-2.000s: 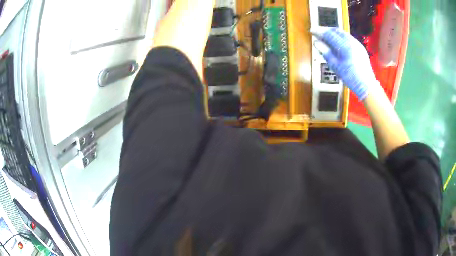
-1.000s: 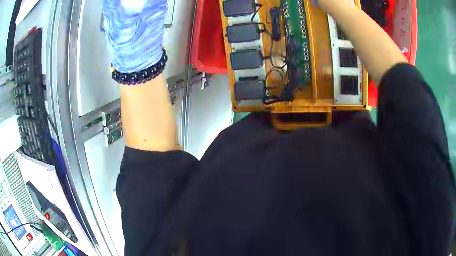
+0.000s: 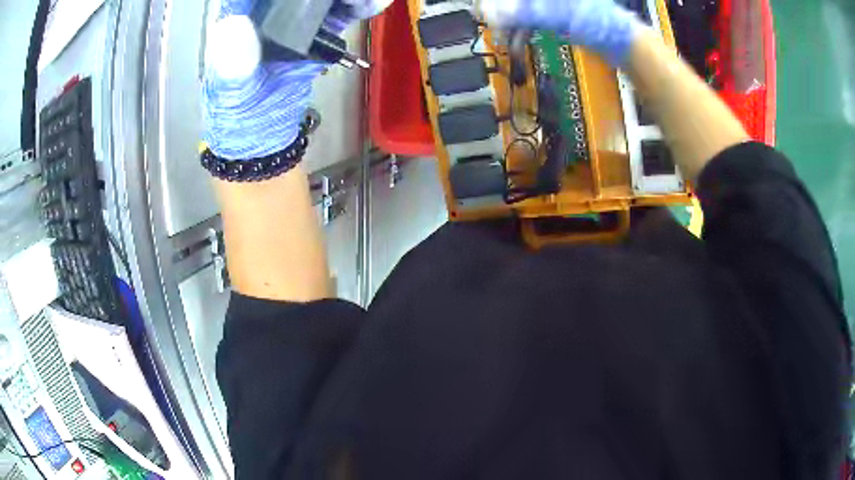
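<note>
My left hand (image 3: 258,103), in a blue-white glove, is at the upper left, away from the tray. It holds a black power adapter (image 3: 292,26) whose metal pins point right. My gloved right hand (image 3: 572,21) is blurred over the far part of the orange tray (image 3: 605,131); whether its fingers grip anything cannot be told. Several black adapters (image 3: 469,124) stand along the tray's left strip, their thin leads (image 3: 525,131) bundled beside the green board (image 3: 570,94). The right strip (image 3: 654,161) shows a black socket, partly behind my right forearm.
The tray's orange handle (image 3: 577,230) is close to my body. Red plastic (image 3: 403,112) shows left of the tray, and a red bin (image 3: 757,84) with dark items lies right. A grey-white cabinet stands left, with a keyboard (image 3: 75,206) and papers. The floor is green.
An adapter now shows in my left hand, which stays at the upper left. My right hand has moved left from the right strip to over the tray's middle and left side.
</note>
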